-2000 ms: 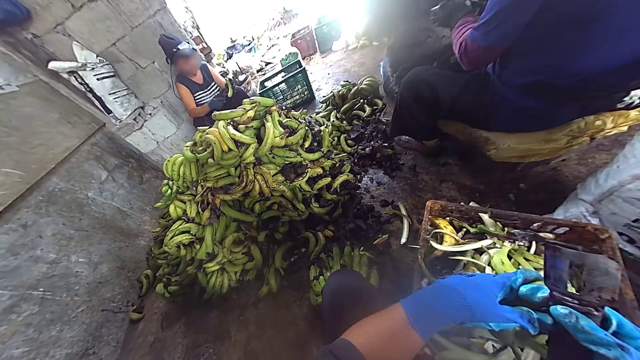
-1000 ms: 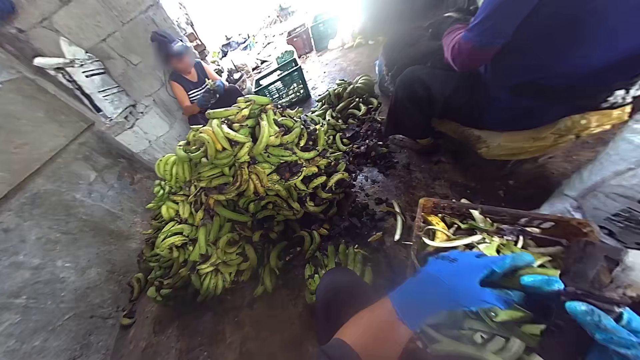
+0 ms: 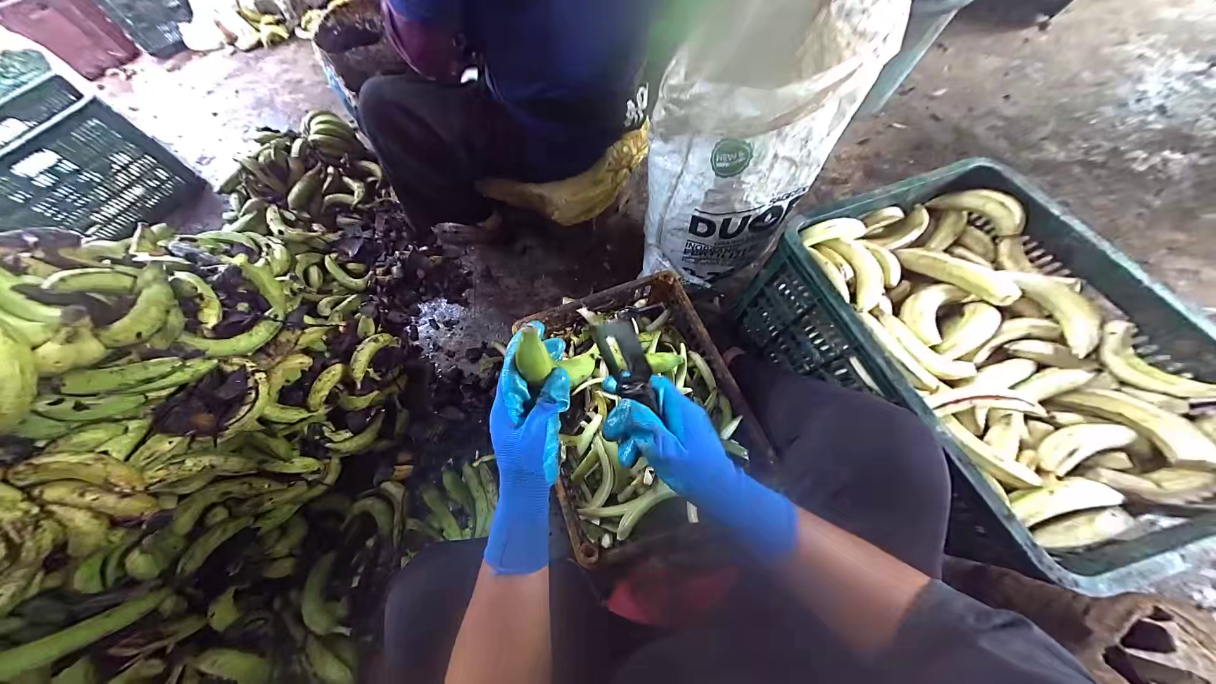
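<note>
My left hand (image 3: pixel 527 427), in a blue coated glove, is closed around a green plantain (image 3: pixel 535 356) above a rusty-edged crate (image 3: pixel 698 328) of peels. In my right hand (image 3: pixel 665 432), gloved alike, is a dark flat-bladed knife (image 3: pixel 622 350), its blade close to the plantain's right part. Strips of peel (image 3: pixel 608 484) fill the crate between my knees. Peeled plantains (image 3: pixel 1064 380) lie in a green plastic crate (image 3: pixel 1173 318) at the right. A large heap of green plantains (image 3: pixel 142 408) covers the floor at the left.
A person (image 3: pixel 532 95) in dark clothes sits just ahead on a yellow sack (image 3: pixel 579 190). A white printed sack (image 3: pixel 731 180) stands beyond the peel crate. Another green crate (image 3: pixel 104 166) is at the upper left. Dark debris (image 3: pixel 427 285) lies on the floor beside the heap.
The view has swung far to the right, bringing the crate of peeled plantains into sight. My left hand now shows around a green plantain, with the knife in my right hand beside it.
</note>
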